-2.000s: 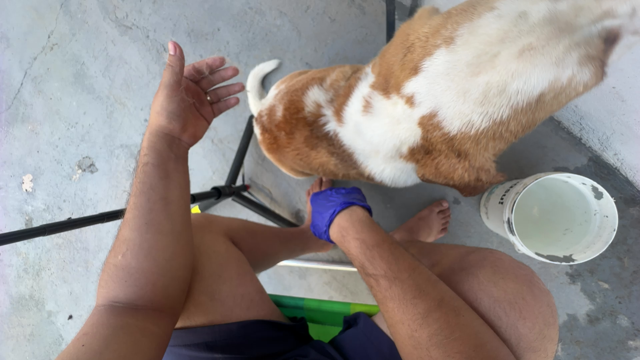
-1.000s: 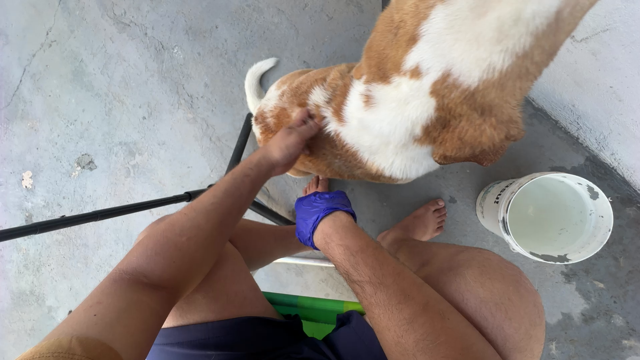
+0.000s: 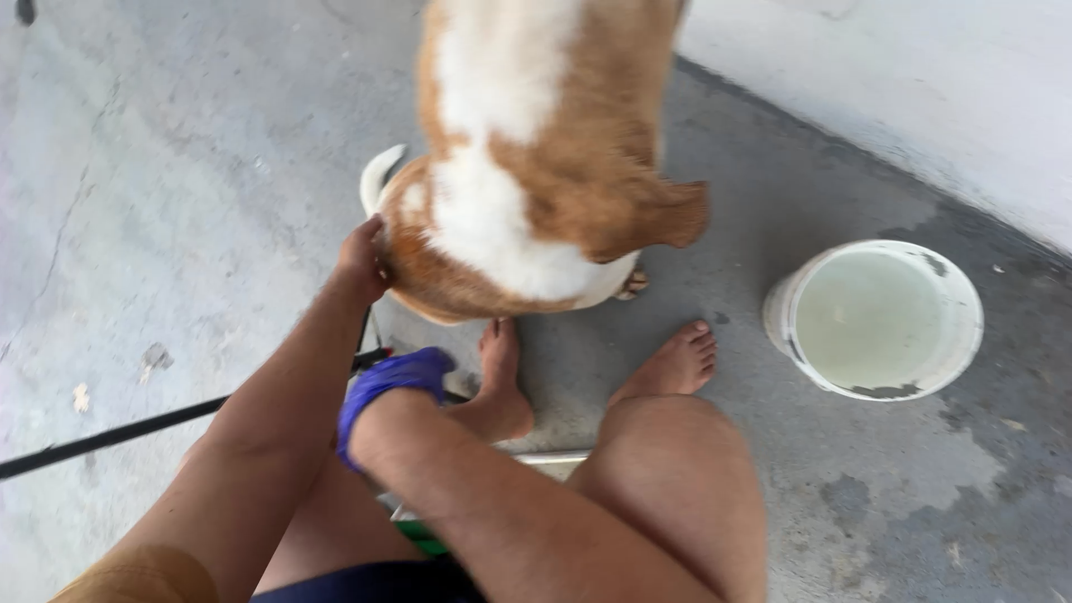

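Note:
A brown and white dog (image 3: 511, 193) is on the concrete floor in front of me, its rear toward the left and its white tail (image 3: 378, 180) curled. My bare left hand (image 3: 365, 261) touches the dog's rump, the fingers partly hidden against the fur. My right hand (image 3: 398, 389) wears a blue-purple glove and hangs low beside my left forearm, above my leg. Its fingers are blurred and partly turned away, so whether it holds anything cannot be made out.
A white plastic bucket (image 3: 886, 320) of cloudy liquid stands at the right. A black pole (image 3: 117, 437) runs in from the left under my left arm. My bare feet (image 3: 674, 364) are below the dog. A white wall (image 3: 913, 92) rises at the upper right.
My left hand was raised open, then lay on the dog's back, and is now at its rump. My gloved right hand has moved left. The dog's front end has swung toward the left.

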